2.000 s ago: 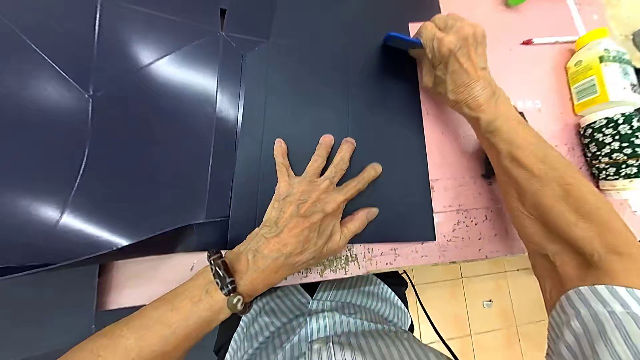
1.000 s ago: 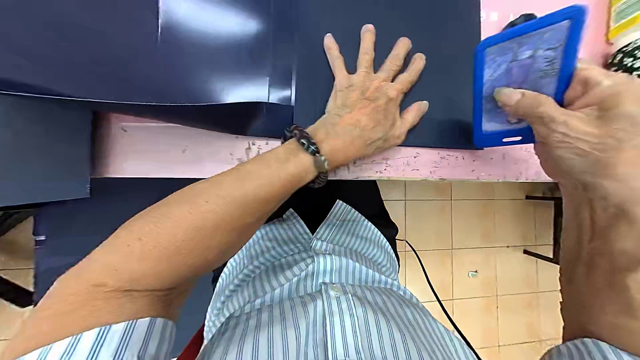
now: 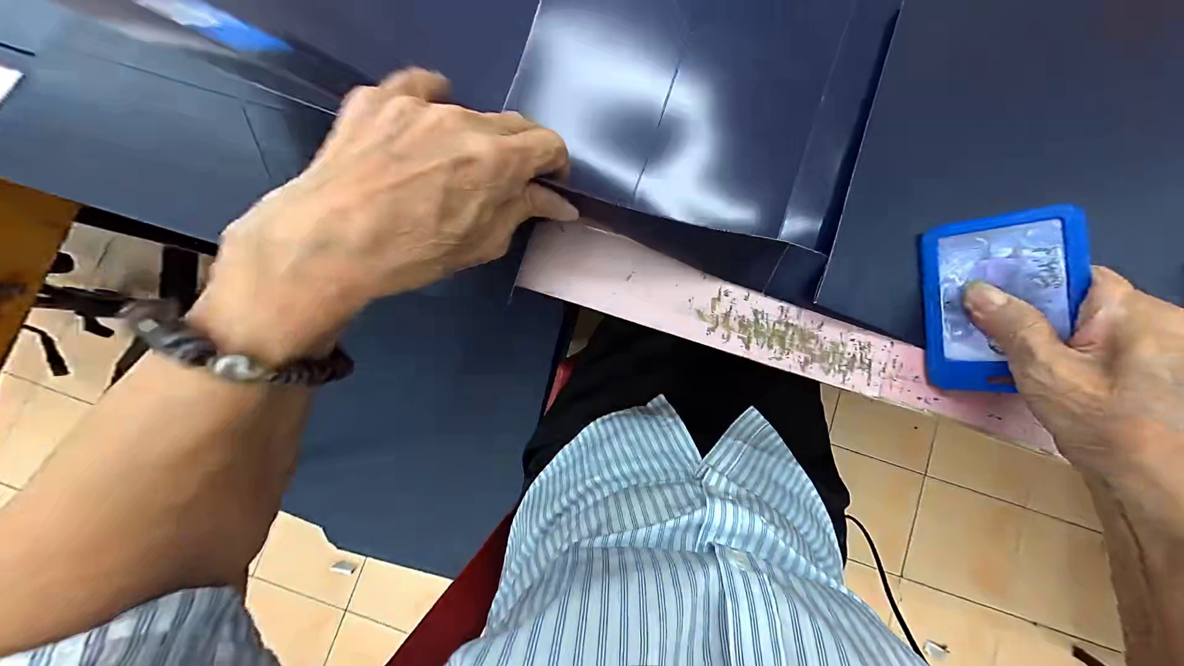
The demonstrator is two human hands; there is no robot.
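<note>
My left hand (image 3: 416, 176), with a beaded bracelet at the wrist, pinches the near edge of a glossy dark blue creased sheet (image 3: 666, 102) between thumb and fingers. In my right hand (image 3: 1091, 342) is a blue-framed flat holder with a clear window (image 3: 1004, 287), my thumb pressed on the window. The holder is over the near edge of a smooth dark blue sheet (image 3: 1008, 129) at the right. Another dark sheet (image 3: 166, 139) lies at the far left.
The pink table edge (image 3: 620, 277), scuffed and marked, runs between the sheets and my lap. A dark sheet (image 3: 398, 416) hangs below it at left. An orange-brown surface (image 3: 32, 250) stands at the left edge. A black cable (image 3: 883, 573) lies on the tiled floor.
My left hand has left its flat place on the smooth sheet and now grips the creased sheet's edge. The blue holder stays in my right hand. The view has shifted left.
</note>
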